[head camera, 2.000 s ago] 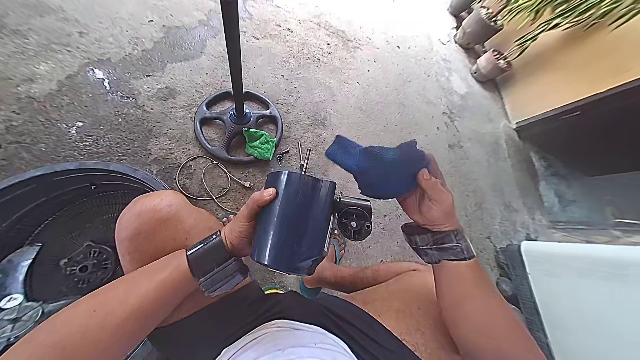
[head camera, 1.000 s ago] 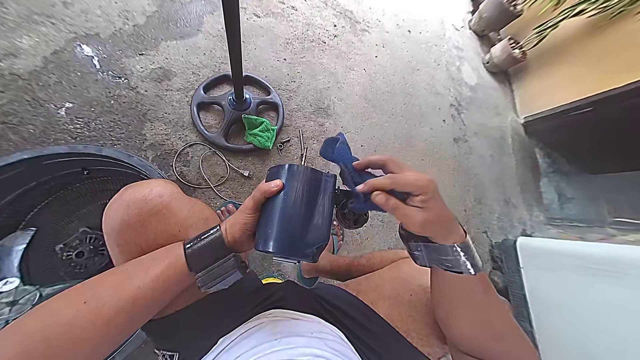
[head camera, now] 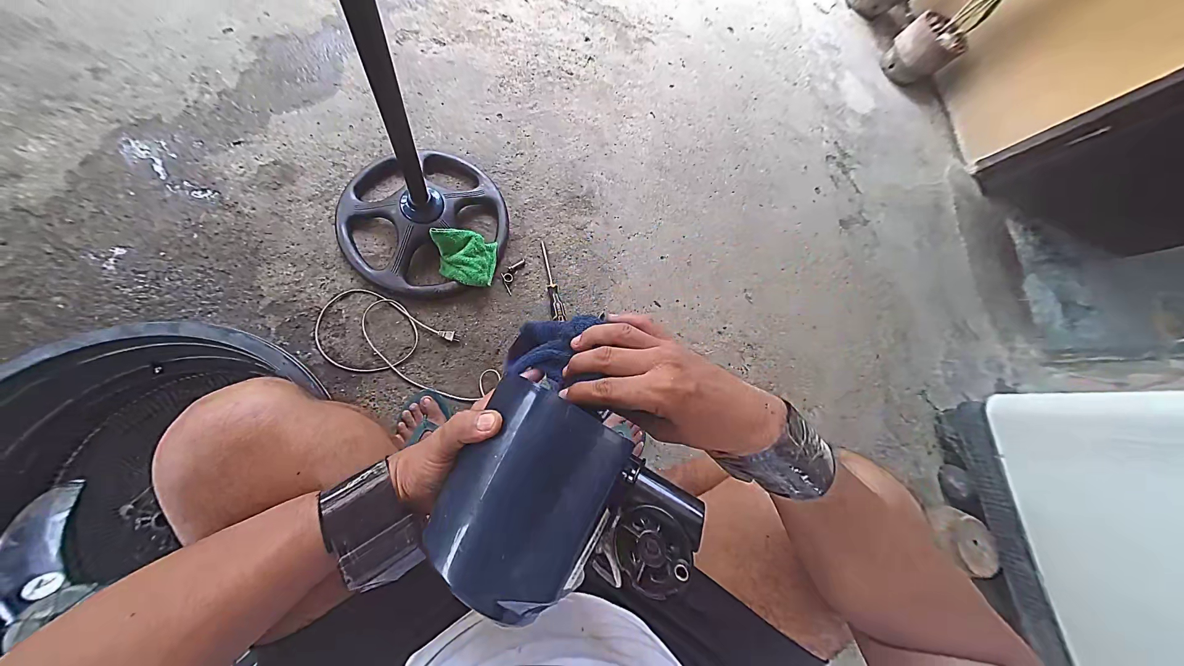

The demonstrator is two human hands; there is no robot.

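My left hand (head camera: 444,453) grips the side of a dark blue fan motor housing (head camera: 532,499), which is tilted over my lap. A black round pivot part (head camera: 652,550) joins it at the right. My right hand (head camera: 666,379) holds a blue cloth (head camera: 555,347) against the housing's far end; some of its fingertips rest near the rim. Just beyond the cloth a screwdriver (head camera: 551,282) lies on the concrete floor, its handle end partly hidden. Small metal parts (head camera: 511,273) lie beside it.
A round fan base (head camera: 421,208) with an upright pole (head camera: 384,92) stands ahead, a green cloth (head camera: 467,256) on it. A power cord (head camera: 370,347) curls on the floor. At left is a black tub (head camera: 231,347) with fan parts; at right, a white panel (head camera: 1091,518). Plant pots (head camera: 916,46) stand far right.
My right hand has brought the blue cloth from the housing's right side onto its far end. The housing has tilted in my left hand.
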